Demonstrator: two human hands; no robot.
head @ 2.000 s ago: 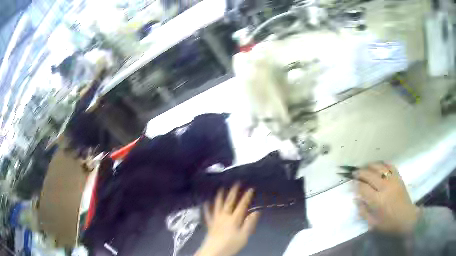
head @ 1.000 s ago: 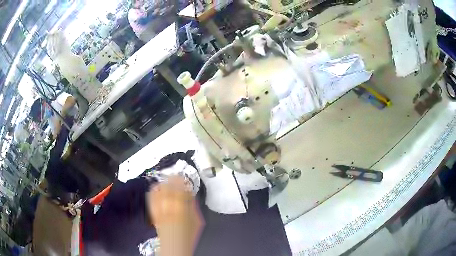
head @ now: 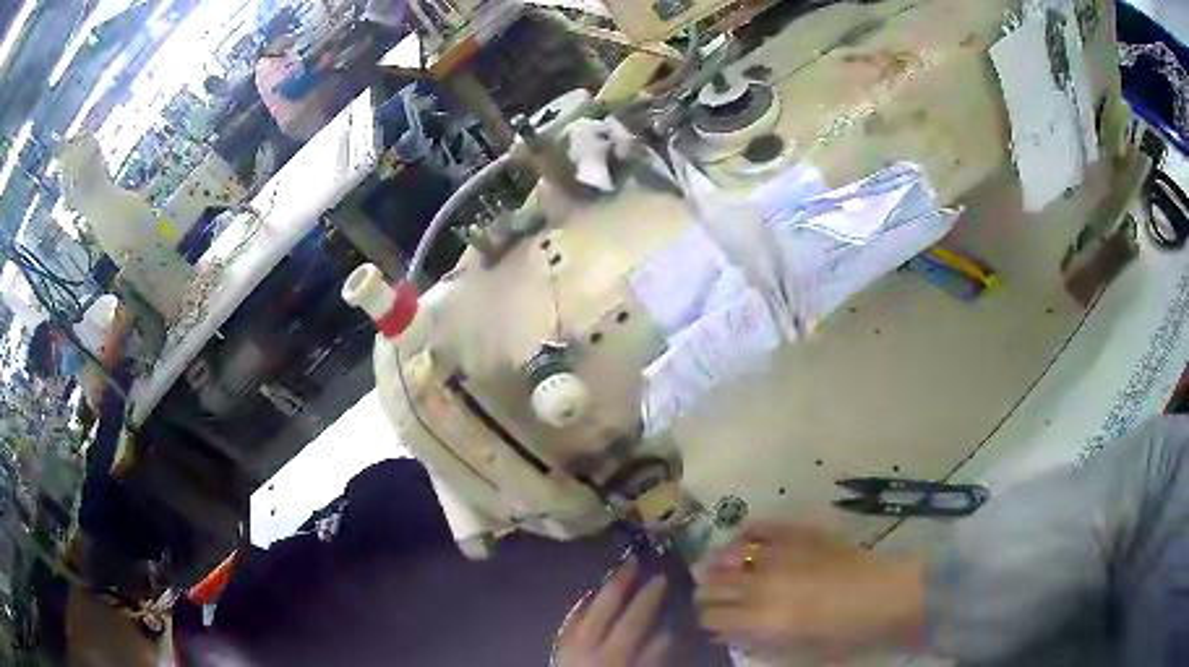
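The cream sewing machine head (head: 502, 378) fills the middle of the view. Dark cloth (head: 352, 580) lies in a large heap to its left and runs under the needle area (head: 659, 502). My left hand (head: 619, 623) lies on the cloth at the bottom edge, fingers pressing it just below the needle area; the picture cuts it off. My right hand (head: 795, 593), with a ring, is at the cloth's right edge beside the needle area, its fingertips on the cloth; whether it pinches it is unclear. Dark thread snips (head: 910, 496) lie on the machine bed above my right forearm.
Written papers (head: 782, 267) are tied to the machine arm. A yellow and blue tool (head: 958, 271) lies behind them. Black-handled scissors (head: 1164, 209) are at the far right. A red-based white spool (head: 378, 300) tops the head. An orange-red edge (head: 213, 582) shows at left.
My left hand has moved right and down from the cloth heap to near the needle. My right hand has come into view beside it. The printed fabric is out of sight; dark cloth now covers the needle area.
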